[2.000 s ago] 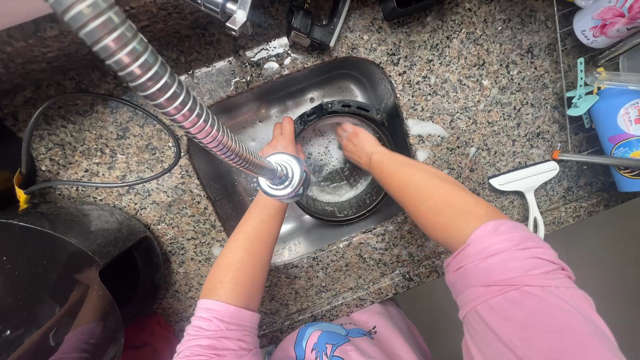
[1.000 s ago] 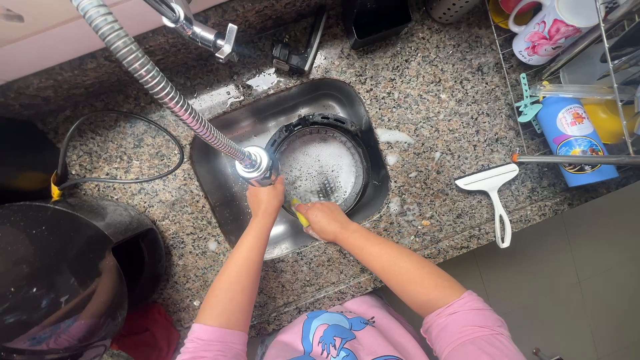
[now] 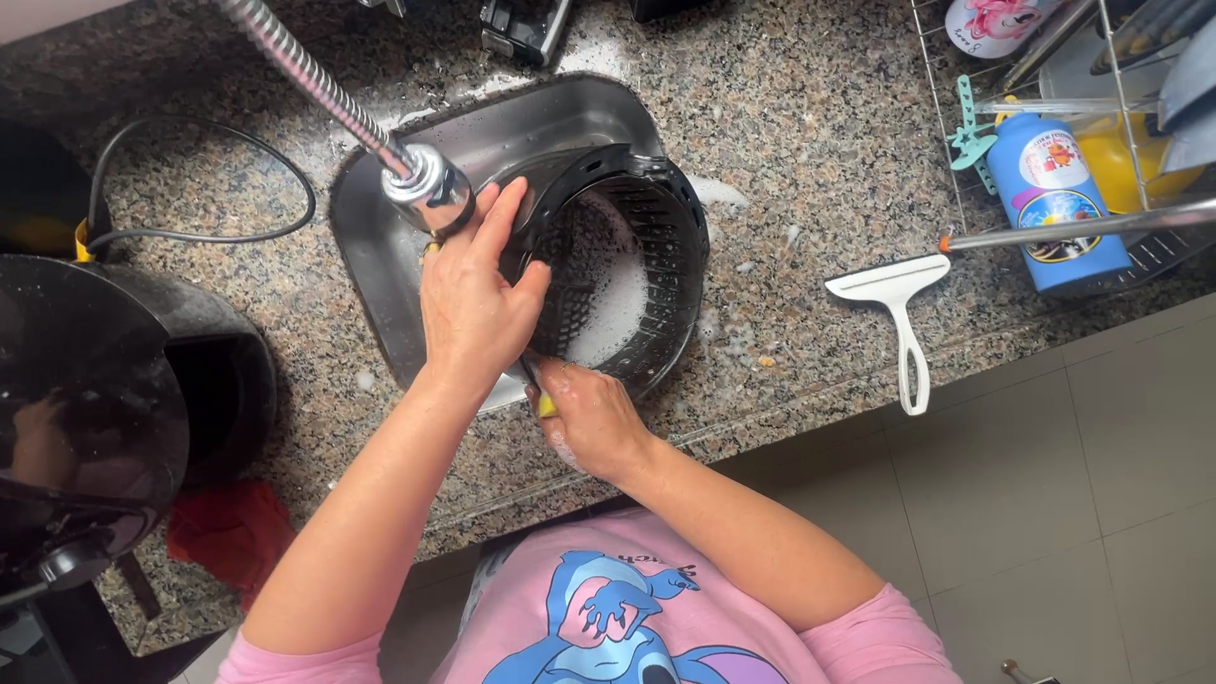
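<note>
A black perforated air fryer basket (image 3: 679, 275) with white suds inside stands tilted over the right side of the stainless steel sink (image 3: 380, 285). My left hand (image 3: 480, 294) is spread with its fingers apart at the basket's left side, beside the metal spray head (image 3: 427, 190) of the faucet; its palm is hidden. At the basket's near edge, my wet, soapy right hand (image 3: 594, 418) grips a yellow sponge (image 3: 547, 406), of which only a small part shows.
A black air fryer body (image 3: 85, 380) with a cable (image 3: 309, 199) stands at the left, near a red cloth (image 3: 233, 532). To the right lie a white squeegee (image 3: 898, 294) and a wire dish rack (image 3: 1126, 104) holding a blue bottle (image 3: 1054, 199). Suds spot the granite counter (image 3: 788, 123).
The basket, lying flatter in the sink before, is now tilted up and farther over the right rim. My left hand has moved from near the spray head onto the basket's side.
</note>
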